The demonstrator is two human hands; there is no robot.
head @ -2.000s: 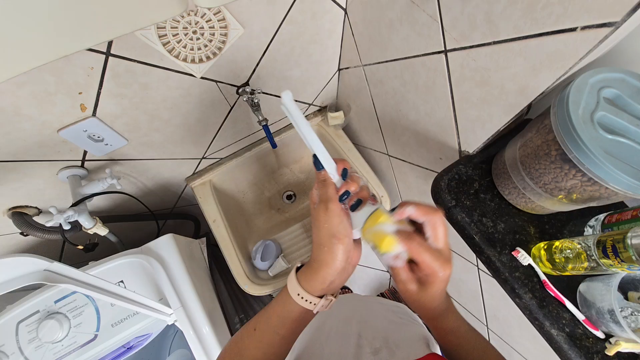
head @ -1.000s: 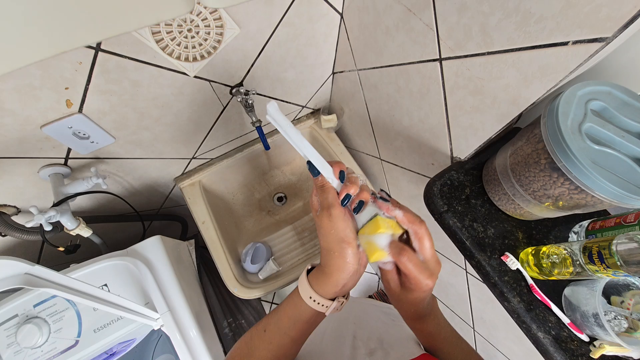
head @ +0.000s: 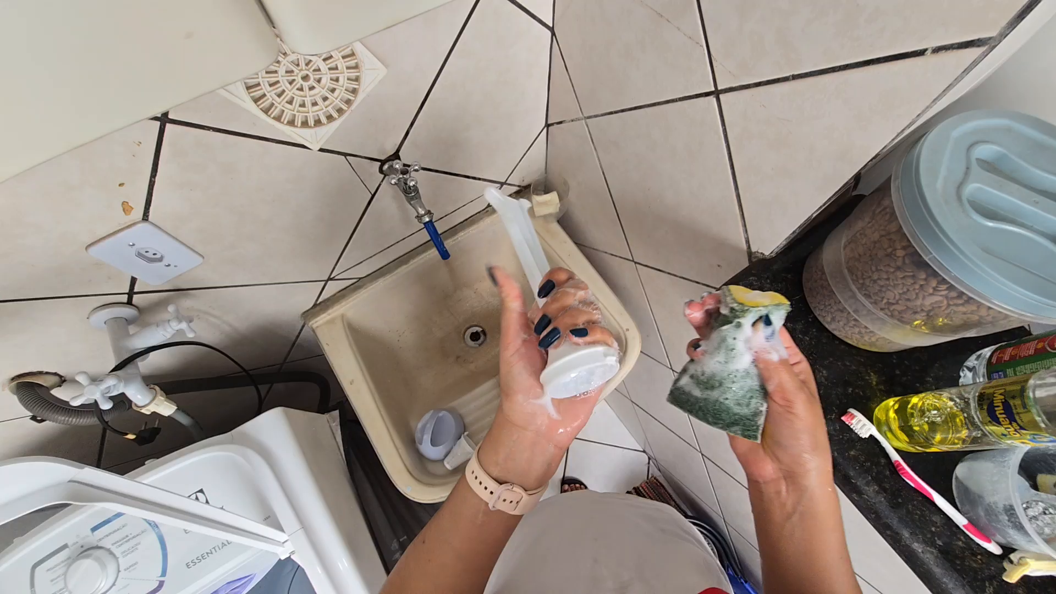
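Observation:
Soap suds cover my left hand (head: 551, 355), which is closed around a white plastic object (head: 581, 369) with a round end near the palm and a long flat handle pointing up past my fingers, over the right part of the laundry sink. My right hand (head: 780, 388) grips a soapy green and yellow sponge (head: 722, 396), its green scouring side showing, between the sink and the dark counter. The two hands are apart. Below them is the beige utility sink (head: 363, 363), with a light grey cup-like piece (head: 439, 434) and a small white piece (head: 459, 452) lying in its lower left.
A tap with a blue spout (head: 436, 238) is on the tiled wall above the sink. A washing machine (head: 272, 462) stands at left. On the dark stone counter (head: 858, 495) are a lidded container of kibble (head: 891, 264), a yellow detergent bottle (head: 932, 419), a toothbrush (head: 920, 483) and a clear cup (head: 990, 495).
My right hand has moved right with the sponge, away from the white object that it was touching. The white object has turned in my left hand, so its round end now shows.

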